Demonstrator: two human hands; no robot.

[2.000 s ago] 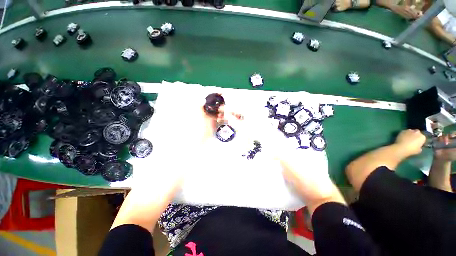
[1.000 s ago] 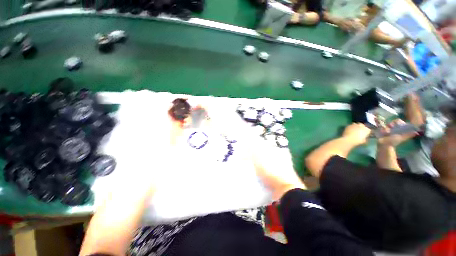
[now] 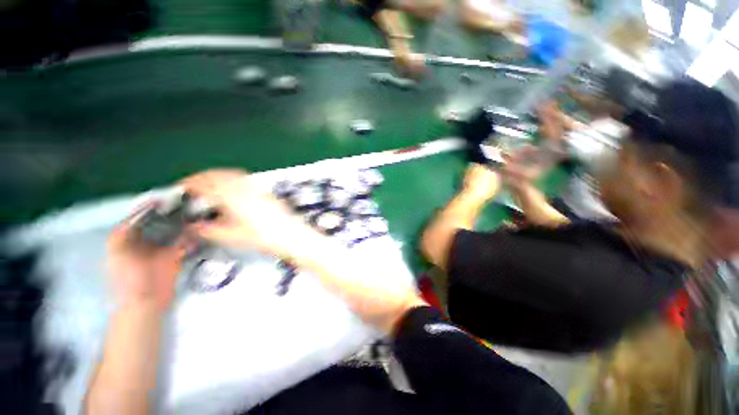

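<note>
My left hand is at the left over the white work cloth, its fingers around a dark round unit. My right hand reaches across from the right and its fingers meet the same unit; blur hides whether they hold a separate small part. A black ring lies on the cloth just below my hands. A patch of small black clips lies right of the ring. A cluster of ring-and-insert subassemblies lies at the cloth's upper right, beyond my right forearm.
The green conveyor belt runs behind the cloth with scattered units. A seated person in a black shirt works at a black fixture on the right. Other people's hands show beyond the belt.
The view has swung right, so the cloth and my hands sit further left and the neighbour shows larger. Both hands now show clearly around the dark unit.
</note>
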